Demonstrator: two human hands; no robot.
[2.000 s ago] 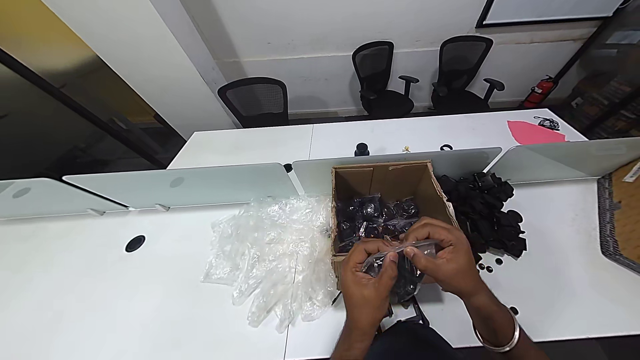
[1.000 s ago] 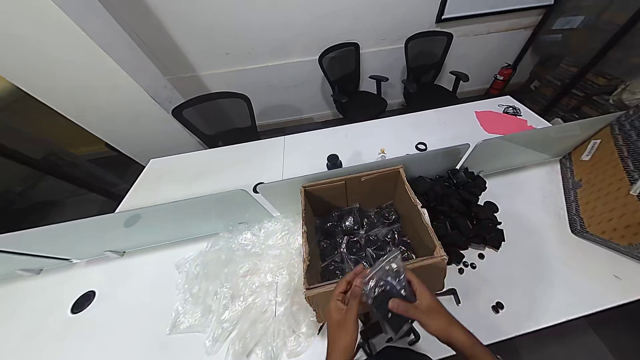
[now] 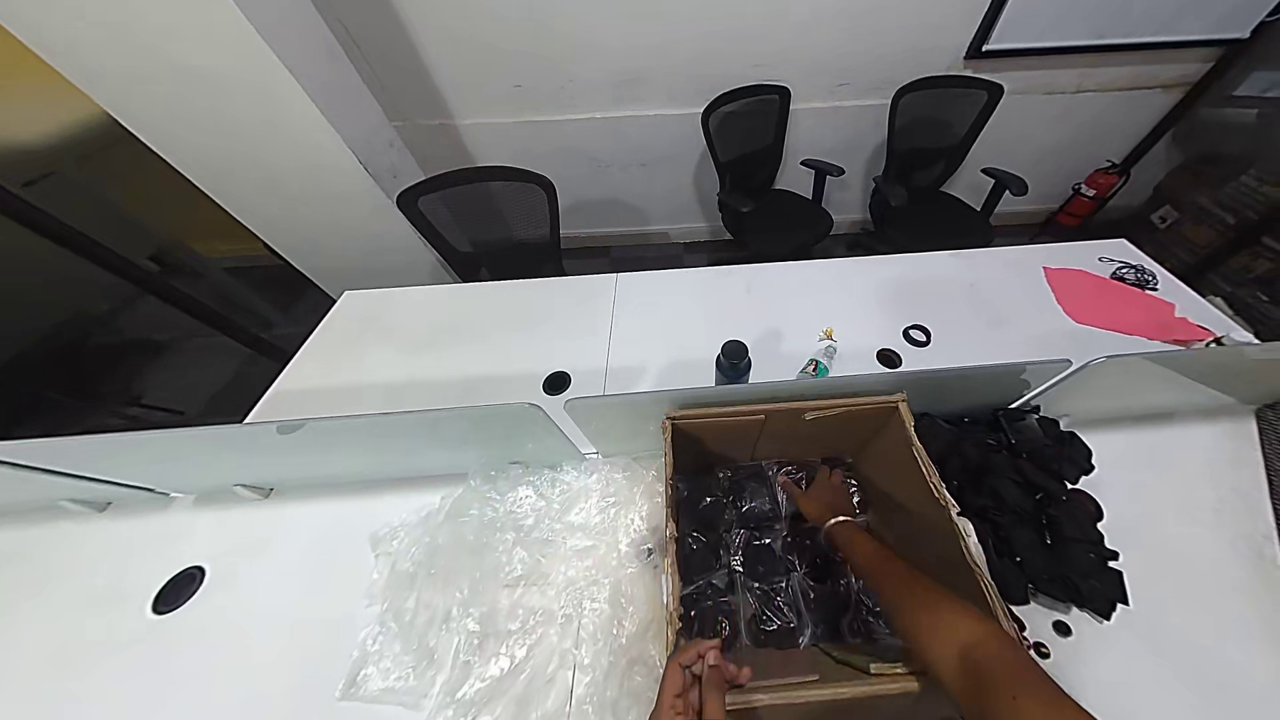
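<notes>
An open cardboard box (image 3: 945, 520) holds rows of clear plastic bags with black items (image 3: 762, 555) inside. Deep in the box, toward its far right part, my right hand (image 3: 822, 495) rests on the bagged items; whether its fingers grip one I cannot tell. My left hand (image 3: 698, 680) is at the near left corner of the box, fingers bent, with nothing visible in it. Left of the box lies a spread heap of clear plastic bags (image 3: 520, 590). A pile of black items (image 3: 1030, 510), their kind unclear, lies against the right side.
Low frosted partitions (image 3: 400, 445) run behind the box. Beyond them on the white desk stand a dark bottle (image 3: 733, 362) and a clear plastic bottle (image 3: 818, 362), with pink sheet (image 3: 1120, 305) farther right. Small round black pieces (image 3: 1062, 628) lie near the box's right side.
The filled clear bag that both hands held over the box's near edge is no longer between them. My right hand has moved forward into the box; my left hand stays near the front edge.
</notes>
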